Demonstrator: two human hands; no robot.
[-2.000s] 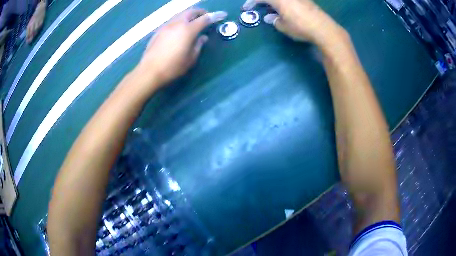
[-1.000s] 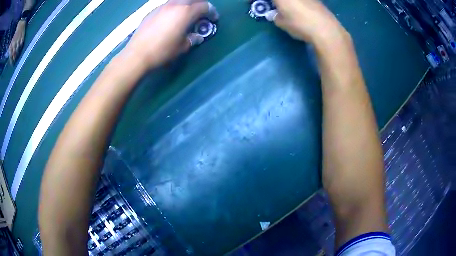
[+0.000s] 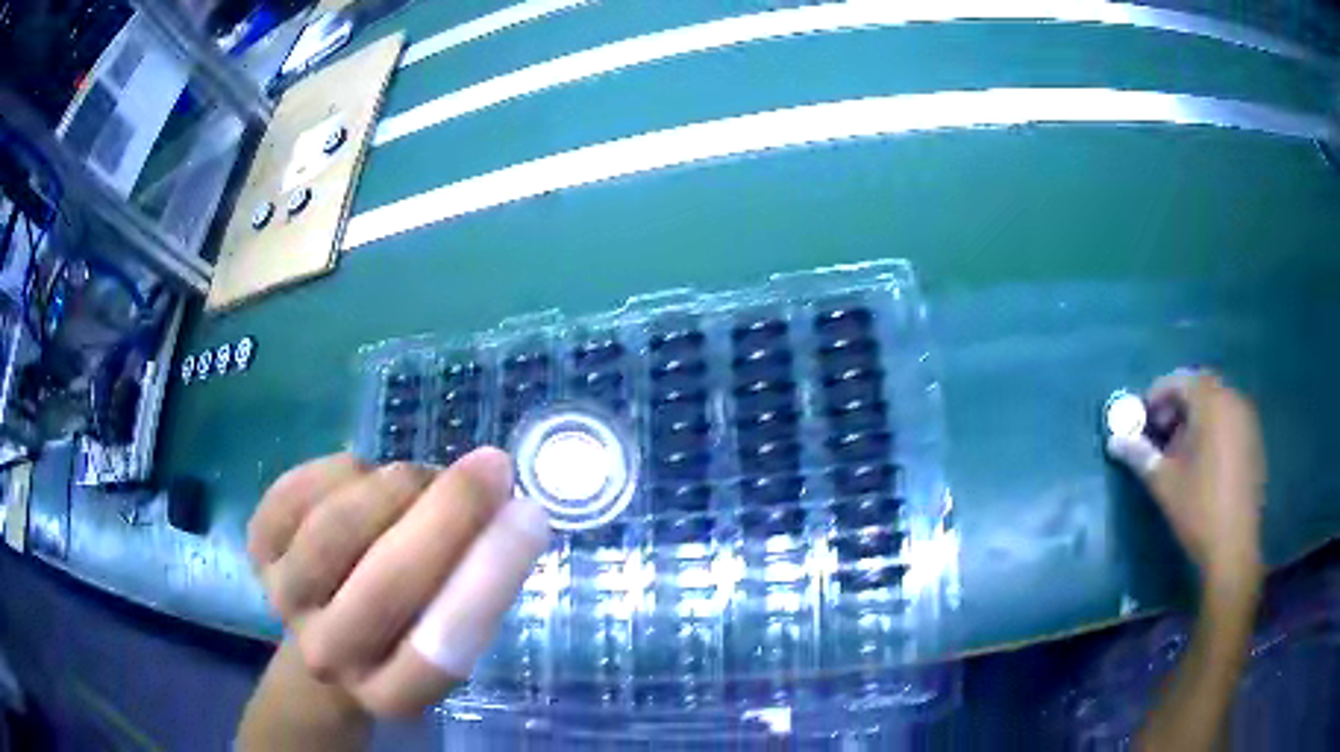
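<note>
My left hand point(image 3: 412, 573) is raised close to the camera in front of the tray. It pinches a round speaker unit point(image 3: 573, 466), its silver face towards me, between thumb and fingertip; a whitish finger cot covers the thumb. My right hand point(image 3: 1198, 463) is at the right over the green bench, fingers curled at a second unit point(image 3: 1127, 413) with a pale face. The clear blister tray point(image 3: 936, 441) lies in front of me, with dark units standing in several columns. My left hand and its unit hide part of the tray's left side.
At the upper left lies a cardboard sheet point(image 3: 316, 235) with three sample units. Several loose units point(image 3: 224, 359) sit in a short row below it. A black lump point(image 3: 188, 504) is near the left bench edge. White strips point(image 3: 705, 147) cross the bench; a metal frame with cables stands far left.
The view has swung left, bringing the full tray and cardboard sheet into view. My left hand has come up close to the camera with a unit. My right hand is farther right.
</note>
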